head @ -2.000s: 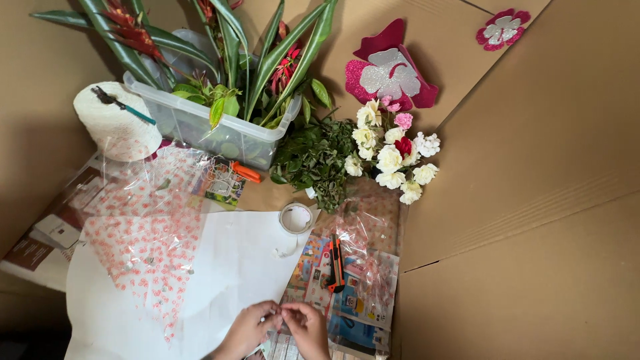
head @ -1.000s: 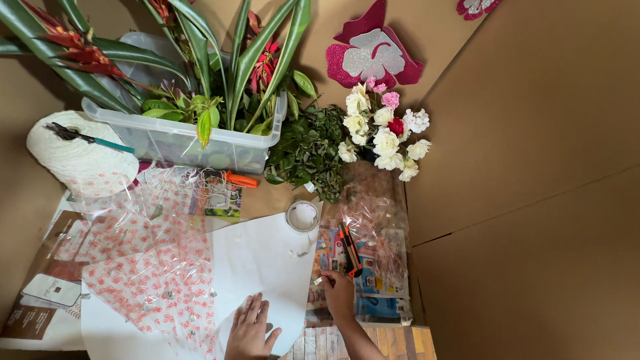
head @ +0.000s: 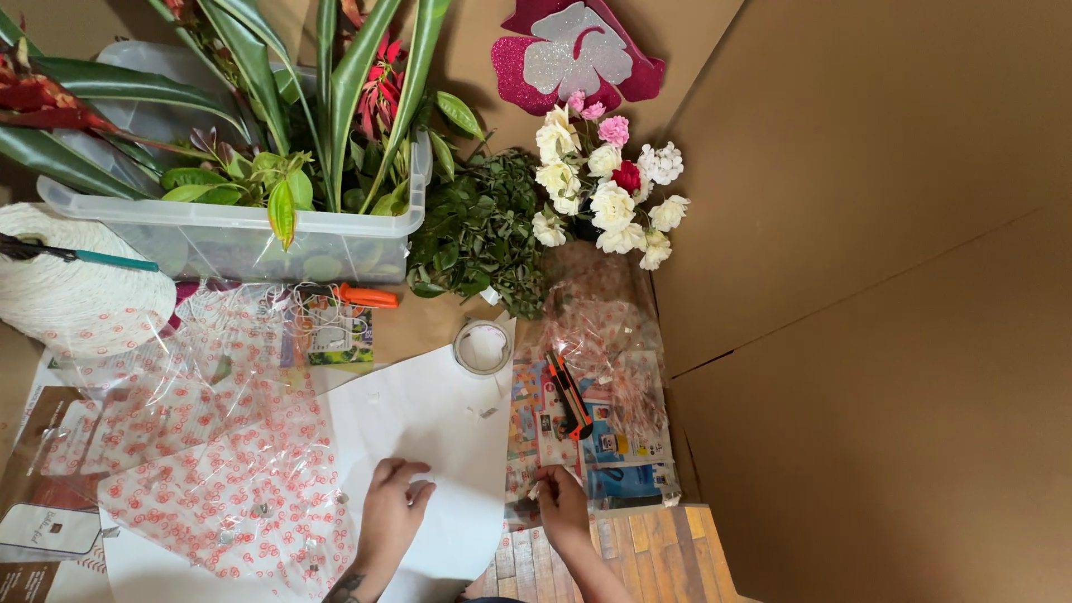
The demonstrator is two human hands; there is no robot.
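My left hand [head: 398,502] hovers over or rests on a large white paper sheet [head: 435,435], fingers apart and holding nothing. Between the thumb and fingers of my right hand [head: 559,502] is a small pale scrap [head: 534,491], at the sheet's right edge. A roll of tape [head: 483,347] lies on the sheet's upper part. Above my right hand, an orange and black utility knife [head: 569,395] rests on printed paper [head: 624,461]. Clear cellophane with red swirls [head: 243,494] covers the left of the white sheet, with small bits of tape on it.
A clear plastic bin [head: 276,243] of leafy stems stands at upper left, beside a large cone of white string [head: 75,285] with a teal-handled tool [head: 115,260] on it. An orange-handled tool [head: 368,296], cut greenery [head: 477,226], white and pink flowers [head: 611,205] and a glitter foam flower [head: 578,54] lie beyond.
My hands were together two seconds ago and are now apart. Since a second ago my left hand has lifted its fingers from a flatter pose on the sheet.
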